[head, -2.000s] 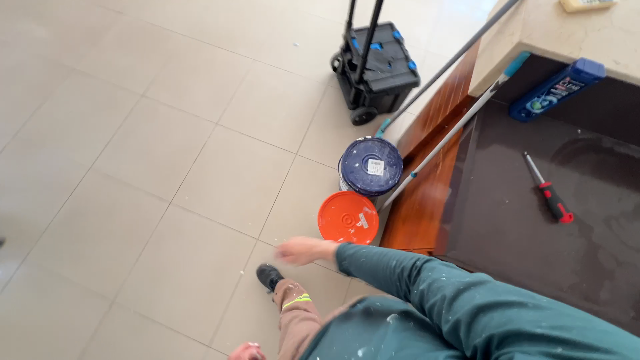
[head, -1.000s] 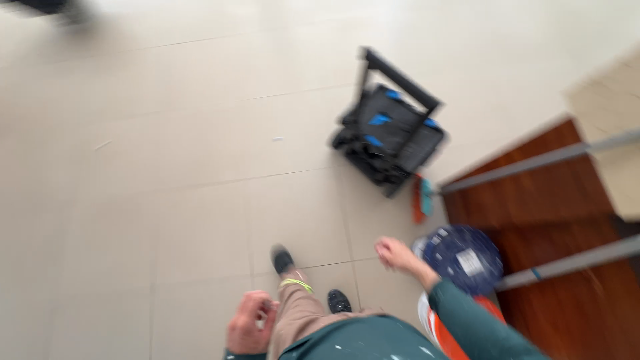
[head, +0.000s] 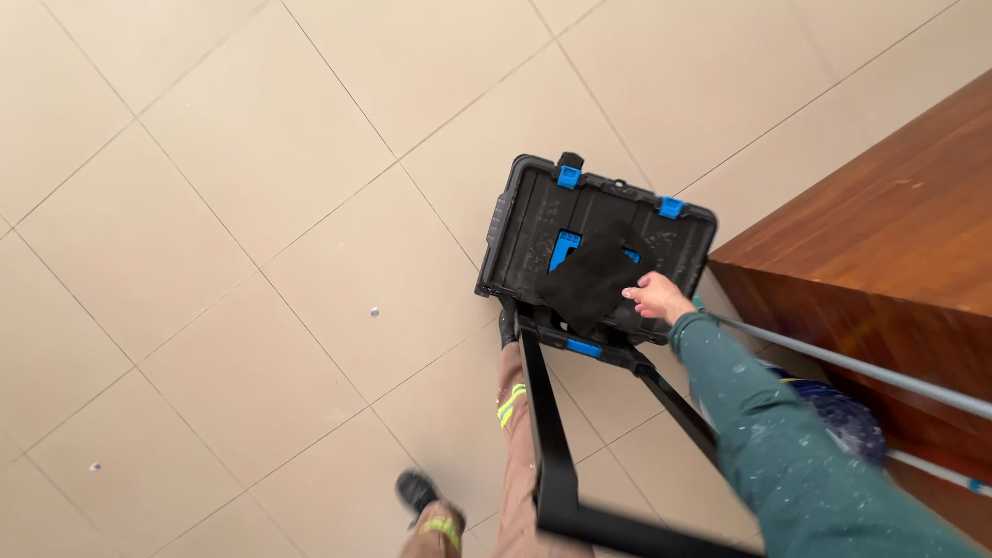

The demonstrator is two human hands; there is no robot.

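Observation:
My right hand (head: 657, 297) reaches over the lid of a black plastic rolling toolbox (head: 531, 225) with blue latches. Its fingertips are at the right edge of a black cloth (head: 593, 279) lying on the lid; whether they touch or pinch it I cannot tell. The toolbox's black pull handle (head: 552, 434) extends toward me, past my legs. My left hand is out of the frame.
A reddish-brown wooden cabinet (head: 868, 232) stands on the right. Beside it lean a grey pole (head: 845, 358) and another pole (head: 930, 469). A dark blue bucket lid (head: 849, 422) shows partly behind my right sleeve. Small bits of debris (head: 374, 311) lie on the tiled floor.
The toolbox is now right in front of me, with my right hand over its lid. My left hand, seen one second ago, has left the view. The orange lid is no longer visible.

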